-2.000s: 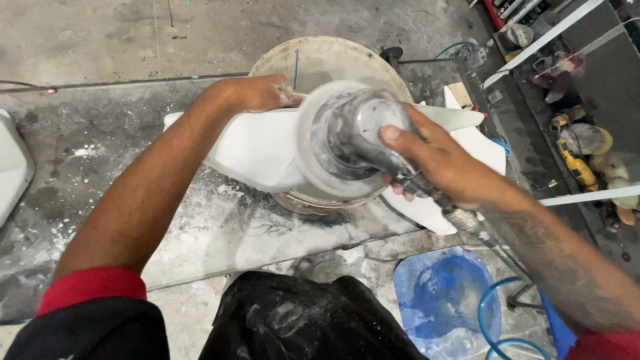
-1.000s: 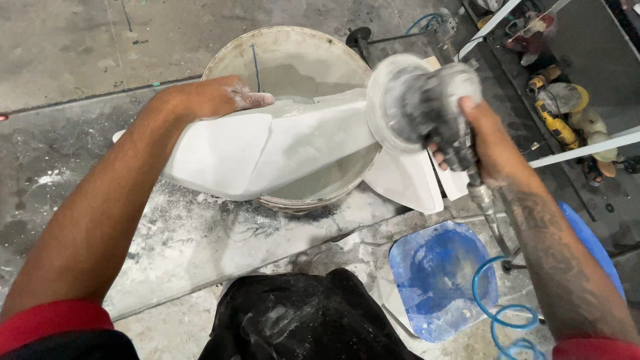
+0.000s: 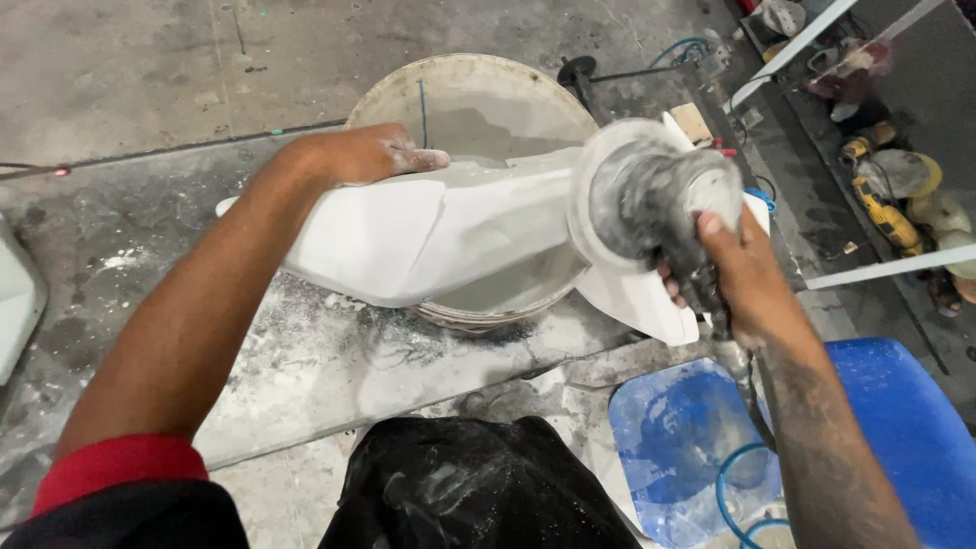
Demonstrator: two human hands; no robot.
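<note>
A white moulded panel (image 3: 381, 236) lies across the open top of a round, dusty bucket (image 3: 473, 76). My left hand (image 3: 374, 156) rests on the panel's far edge at the left, fingers bent over it and thumb pointing right. In my right hand (image 3: 728, 259) is an air-powered disc sander (image 3: 640, 198), its round pad tilted against or just over the panel's right part; contact cannot be told. The sander is slightly blurred. White flaps (image 3: 648, 305) of the panel or of another piece show under the sander, right of the bucket.
The bucket stands on a dusty grey board (image 3: 305, 381). Two blue plastic seats (image 3: 671, 435) (image 3: 900, 427) are at the lower right, with a coiled blue air hose (image 3: 724, 488). A metal-framed shelf (image 3: 877, 274) at the right holds a yellow power tool (image 3: 888, 217). Another white part (image 3: 15, 297) is at the left edge.
The sander has moved from the panel's middle toward its right end, in my right hand throughout. My left hand stays at the panel's far edge. The view has shifted somewhat.
</note>
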